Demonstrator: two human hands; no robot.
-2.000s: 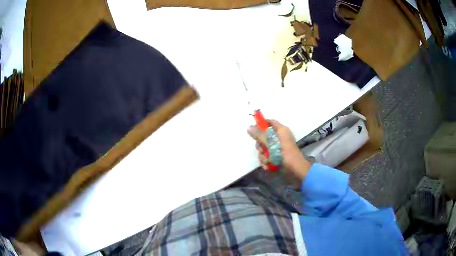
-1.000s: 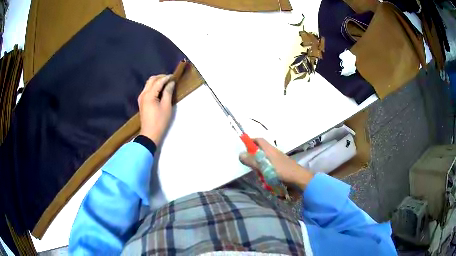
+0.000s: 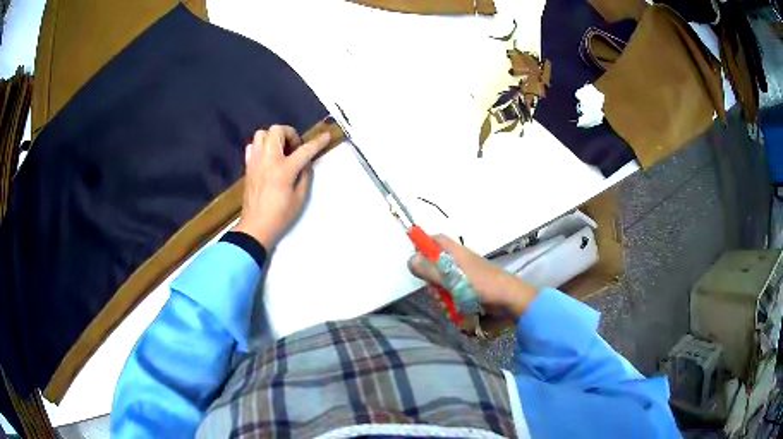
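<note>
A large dark sewn panel (image 3: pixel 154 137) with a brown band (image 3: pixel 163 261) along its near edge lies flat at the left of the white table. My left hand (image 3: pixel 276 180) presses on the band near its right end, fingertips on the cloth. My right hand (image 3: pixel 468 279) holds the tailor's shears (image 3: pixel 427 244) by the red, cloth-wrapped handles. The long silver blades point up and left, their tips at the panel's right corner. A thin dark sliver lies just beyond the tips. Whether the blades are fully closed is hard to tell.
Brown and dark offcuts (image 3: pixel 519 86) lie at the far right of the table (image 3: pixel 386 86). Brown pieces (image 3: pixel 665 94) lie by the right edge, with a white scrap (image 3: pixel 589 105). A brown panel (image 3: pixel 103 51) is far left. A cardboard box (image 3: pixel 608 244) with white rolls stands beside the table.
My left hand came in from the lower left, first pinching the folded-up band end, which now lies flat under the fingers. The right hand brought the shears to the panel's corner.
</note>
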